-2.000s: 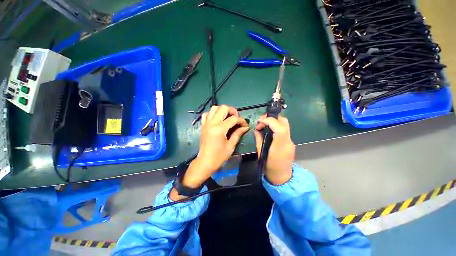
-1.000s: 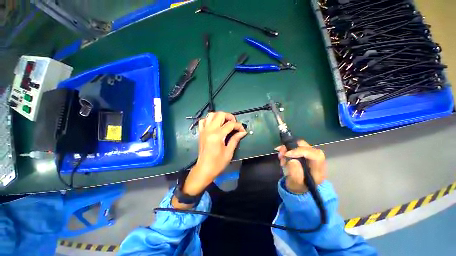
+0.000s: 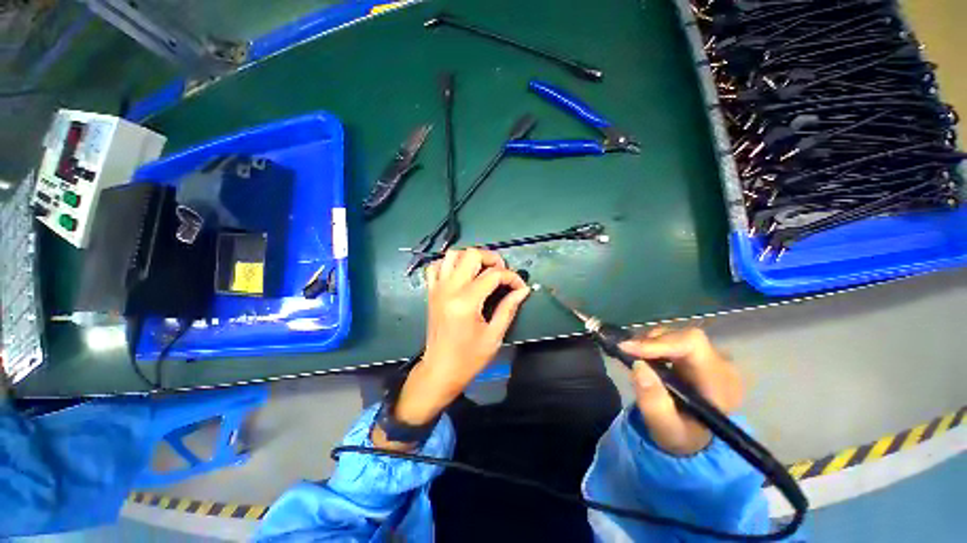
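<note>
My right hand (image 3: 684,384) holds the black handle of a soldering iron (image 3: 626,345), its silver tip pointing up and left. The tip is at or very near a small pale piece (image 3: 535,287) at my left fingertips; contact is too small to tell. My left hand (image 3: 467,313) is closed on a small black cable end, mostly hidden by the fingers. The iron's black cord (image 3: 498,469) runs across my lap and sleeves. Loose black cables (image 3: 450,149) lie on the green mat behind my left hand.
A folding knife (image 3: 399,170) and blue-handled cutters (image 3: 567,147) lie on the mat. At left are a blue tray (image 3: 341,286) with an iron stand and yellow sponge (image 3: 248,278), a black station (image 3: 119,249) and a white box (image 3: 106,159). At right is a bin of black cables (image 3: 838,127).
My right hand has moved right and away from my left hand, with the iron swung from pointing up to pointing left at my left fingertips. My left hand has stayed nearly in place.
</note>
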